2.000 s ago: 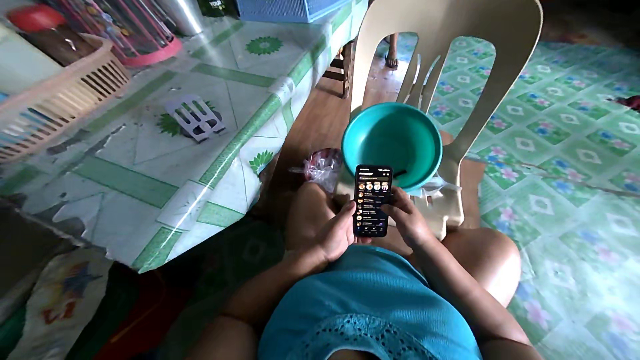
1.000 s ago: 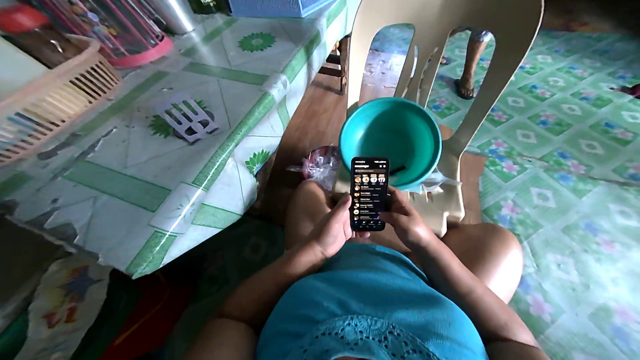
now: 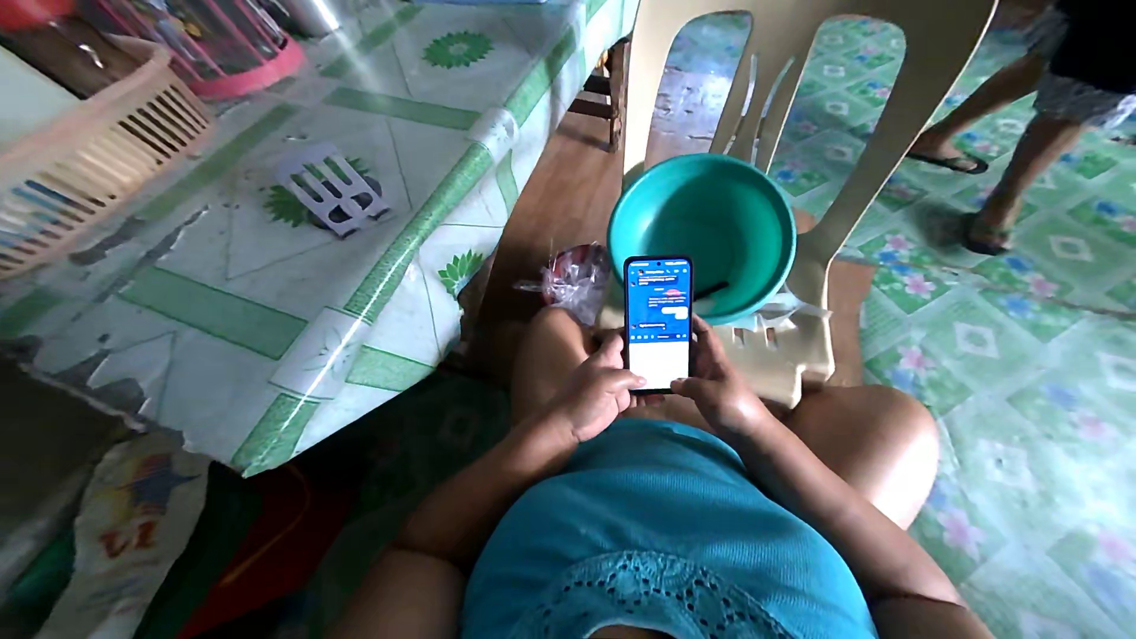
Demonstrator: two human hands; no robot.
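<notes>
A smartphone [image 3: 658, 311] stands upright over my lap, its lit screen showing a blue chat view above a pale lower area. My left hand [image 3: 599, 390] grips its lower left side, the thumb at the bottom of the screen. On the lower right side my right hand [image 3: 717, 382] holds it too, with the thumb near the bottom corner. Just beyond the phone, a green plastic basin [image 3: 754, 213] rests on the seat of a beige plastic chair [image 3: 821, 257]; a dark thin item lies inside it, partly hidden by the phone.
Left is a table with a green-and-white plastic cover [image 3: 417, 231], bearing a white slotted plastic piece [image 3: 333, 191] and a peach plastic basket [image 3: 106, 151]. A clear plastic bag [image 3: 577, 280] lies beside the chair. At upper right, a person's legs [image 3: 1029, 160] in sandals stand on the patterned floor.
The phone screen has turned from a dark list to a blue chat view with a pale lower part. The other person's legs have moved right, from behind the chair back to beside it.
</notes>
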